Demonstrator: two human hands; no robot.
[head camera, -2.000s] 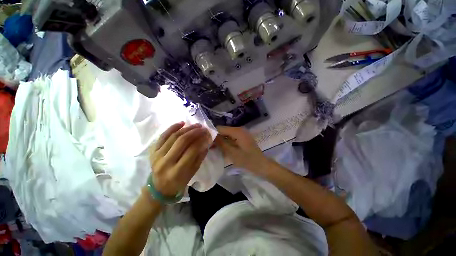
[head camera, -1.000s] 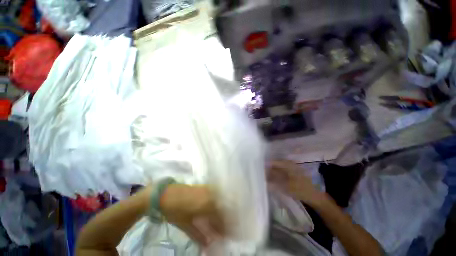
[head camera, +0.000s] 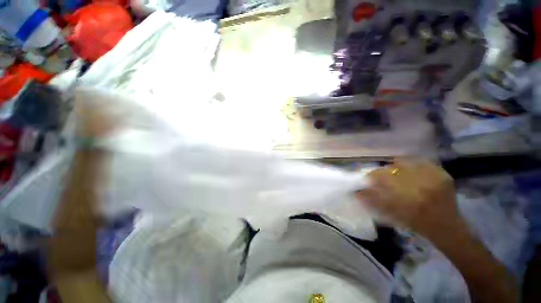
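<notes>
A white fabric panel (head camera: 231, 177) is stretched sideways between my hands, above my lap and in front of the table edge; it is blurred. My left hand (head camera: 98, 121) is at the far left, blurred and partly behind the fabric, holding its left end. My right hand (head camera: 406, 186) grips the panel's right end in its fingers. The overlock machine (head camera: 409, 59) stands at the upper right, with its needle area (head camera: 356, 65) under bright glare. No fabric shows on its cloth plate (head camera: 308, 71).
A pile of white pieces (head camera: 160, 56) lies on the table left of the machine. Snips (head camera: 483, 110) lie to its right. Red bags (head camera: 101, 29) are at the upper left. White cloth (head camera: 492, 219) hangs at the lower right.
The white panel has come away from the needle area and is now spread between my hands. My left hand has swung far left; my right has moved right. The view has shifted left.
</notes>
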